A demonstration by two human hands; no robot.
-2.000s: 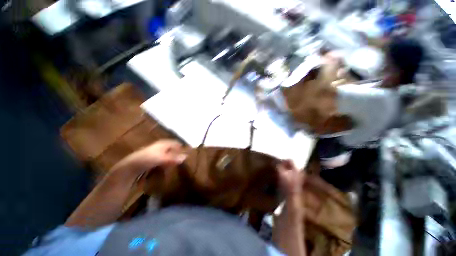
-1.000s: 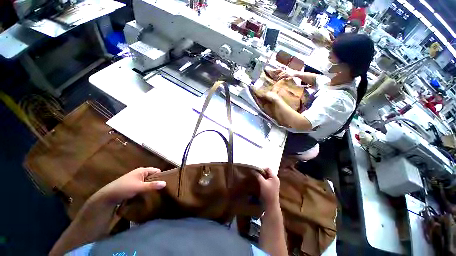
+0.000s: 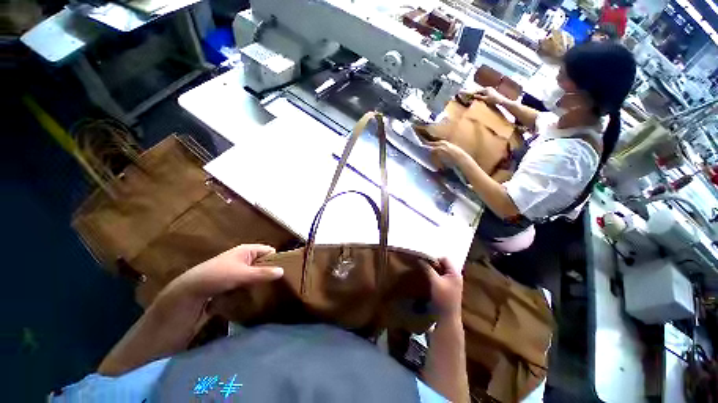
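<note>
A brown handbag (image 3: 338, 295) hangs between my hands, close in front of my body. Two thin tan-brown loop handles (image 3: 343, 177) stand up from its top edge, over the white machine table. A small shiny fitting (image 3: 343, 264) shows near the middle of the top edge. My left hand (image 3: 250, 271) grips the top edge at its left end. My right hand (image 3: 445, 287) grips the top edge at its right end. The lower part of the bag is hidden by my grey apron.
A pile of flat brown bags (image 3: 177, 212) lies left of the white table (image 3: 272, 161). A seated person (image 3: 551, 169) works brown material at a large off-white sewing machine (image 3: 346, 39). More brown pieces (image 3: 504, 323) lie at the lower right. A white machine table stands far right.
The blur of the earliest frame has cleared and the view has shifted a little. Both hands still hold the bag's top edge. The seated person's brown material now looks more spread out.
</note>
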